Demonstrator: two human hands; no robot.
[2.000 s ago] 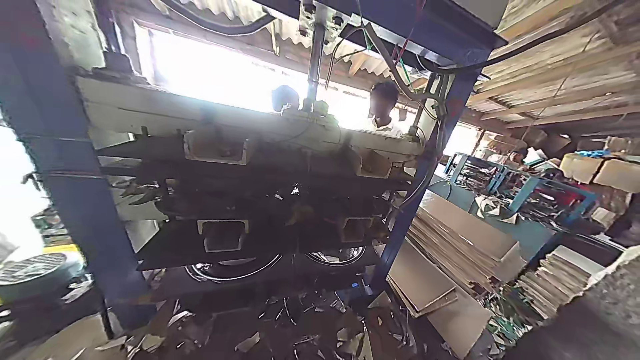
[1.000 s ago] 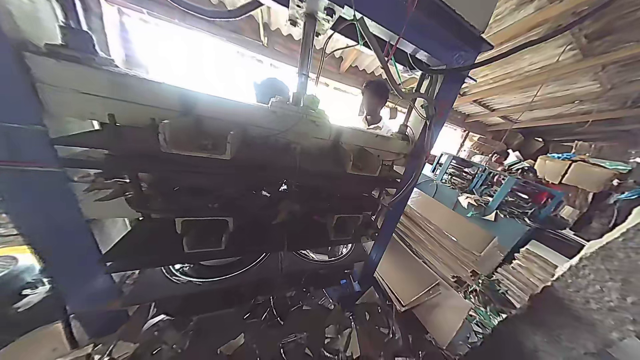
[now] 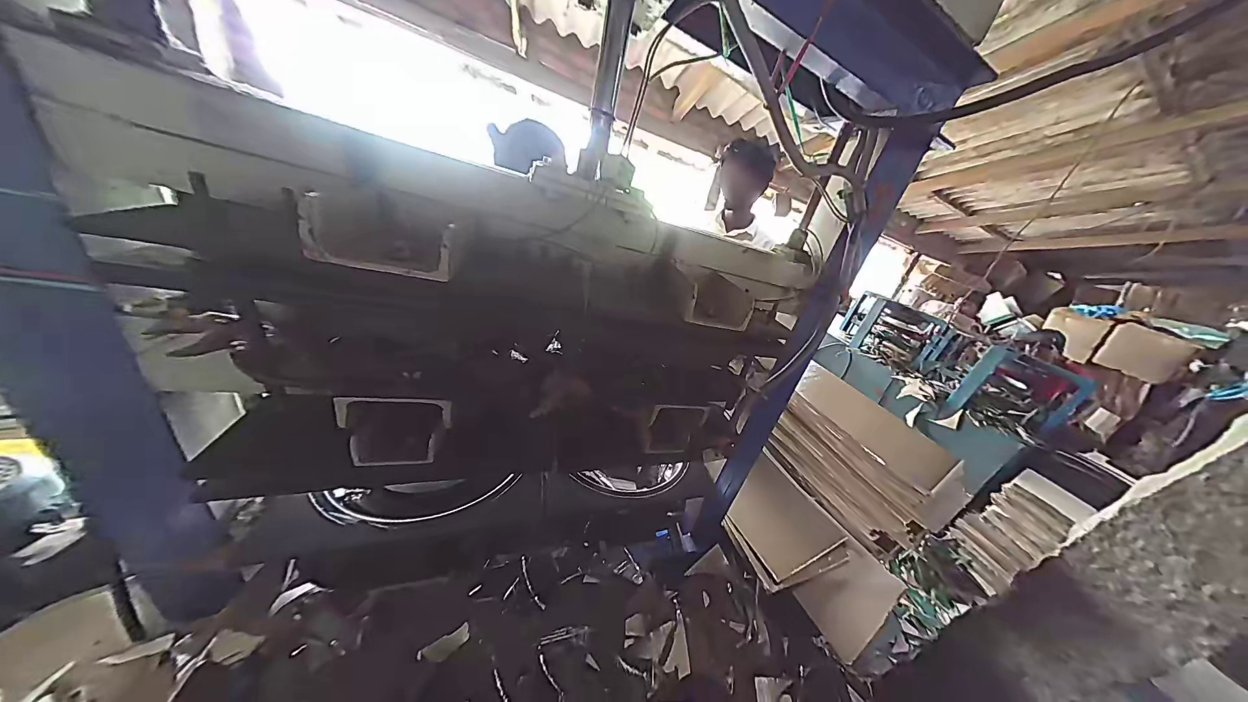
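Note:
Neither my left hand nor my right hand shows in the head view. A large press-like machine with a blue steel frame (image 3: 780, 419) fills the left and middle. Its pale upper crossbeam (image 3: 390, 166) slants down to the right, and a shiny metal rod (image 3: 608, 78) meets it from above. Dark plates with pale-edged channel ends (image 3: 390, 463) lie stacked under the beam; the gaps between them are in deep shadow. Below them two round metal rims (image 3: 629, 485) show in part. Behind the beam stands a person (image 3: 743, 185), and a second rounded dark shape (image 3: 528, 144) rises beside the rod.
Scraps and cut pieces (image 3: 448, 643) litter the floor under the machine. Stacked flat brown sheets (image 3: 868, 439) lean at the right, with a smaller stack (image 3: 1024, 526) beyond. A blue metal rack (image 3: 985, 380) stands behind. A rough wall edge (image 3: 1150, 556) juts in at the lower right.
The view has shifted somewhat, with the machine sitting further left in the frame. Nothing else has plainly changed.

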